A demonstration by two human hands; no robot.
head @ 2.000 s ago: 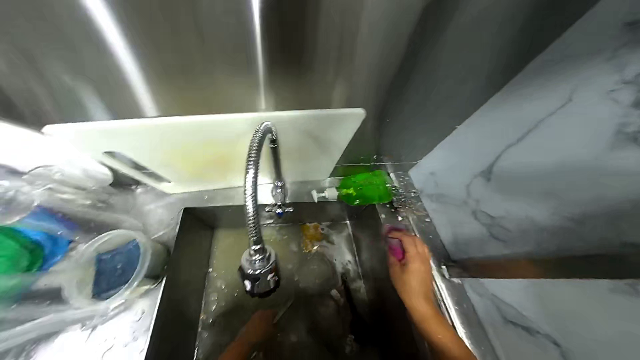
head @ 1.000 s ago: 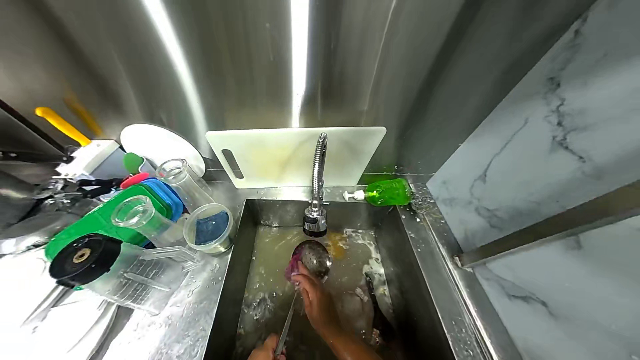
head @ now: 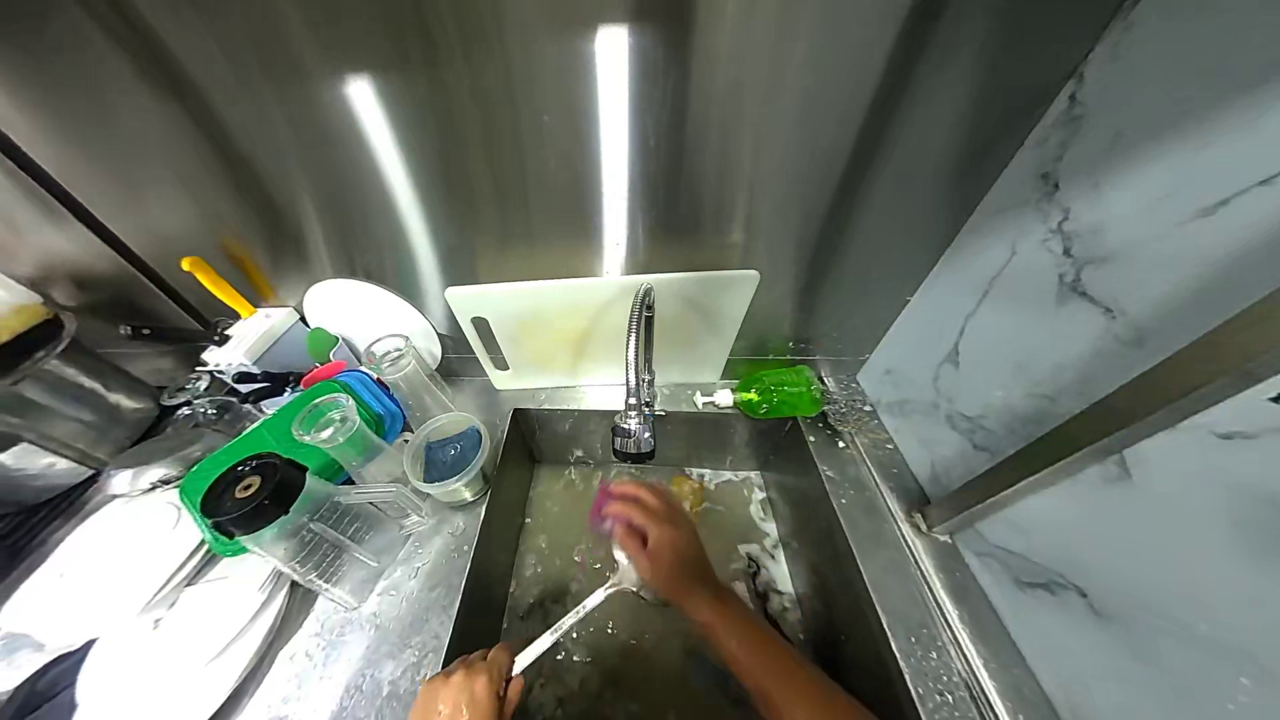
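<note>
My left hand (head: 468,684), at the bottom edge of the view, grips the handle of a metal ladle (head: 572,617). The ladle slants up and right over the murky water of a steel sink (head: 850,570), and its bowl end is partly hidden by my right hand (head: 655,535). That hand, slightly blurred, is closed on a pink scrubbing pad (head: 600,508) at the ladle's head. Just above hangs the spray head of a flexible metal faucet (head: 633,435). Dark and yellowish things lie in the sudsy water.
A white cutting board (head: 610,330) leans on the back wall. On the right rear rim lies a green soap bottle (head: 780,392). Left of the sink stand a round plastic container (head: 448,458), a blender jug (head: 330,540), a green tray (head: 215,470) and stacked white plates (head: 180,640).
Two seconds ago my right hand was at the sink's right rim with the pink pad; one second ago it was at the ladle's bowl. The ladle's handle now slants more. The view has shifted.
</note>
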